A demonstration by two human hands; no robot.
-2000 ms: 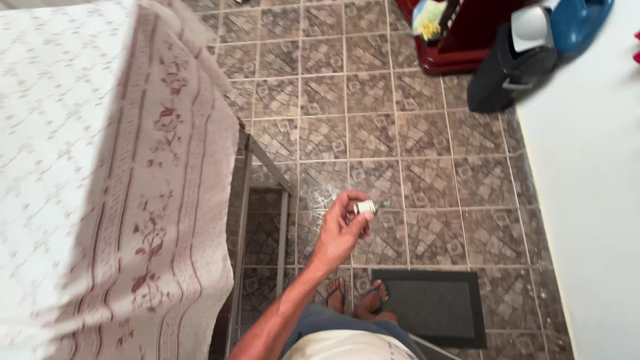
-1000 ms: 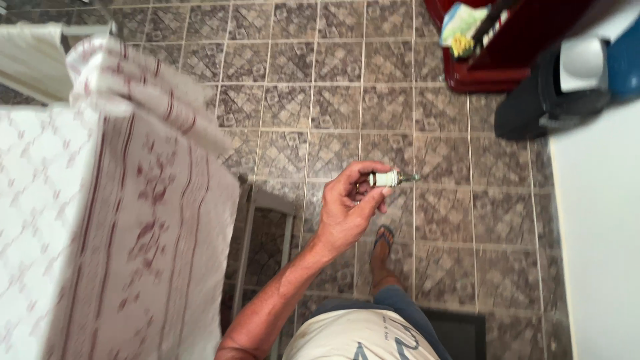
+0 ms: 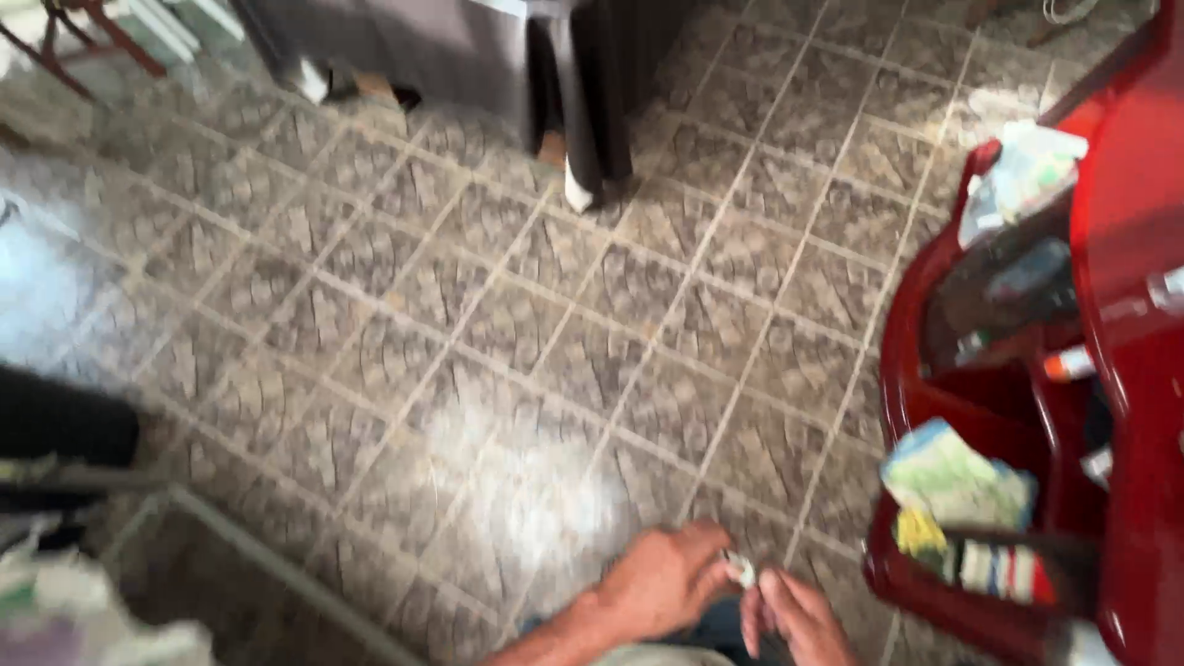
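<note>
A small spool of white thread (image 3: 743,569) is between my two hands at the lower middle, blurred and partly covered by fingers. My left hand (image 3: 671,573) grips it from the left with thumb and fingers. The fingers of my right hand (image 3: 791,610) are at the spool's right side; whether they pinch the spool or its thread is too blurred to tell. Both hands are above the tiled floor (image 3: 555,370), close in front of my body.
A glossy red cabinet (image 3: 1138,231) with open shelves holding cloths and packages stands at the right. A dark covered piece of furniture (image 3: 444,55) is at the top. At the lower left is a metal frame (image 3: 287,573); a wooden chair (image 3: 74,37) shows at the upper left.
My right hand has come into view beside the spool, which my left hand held alone before. The view has swung strongly; the cloth-covered table seen earlier has left it.
</note>
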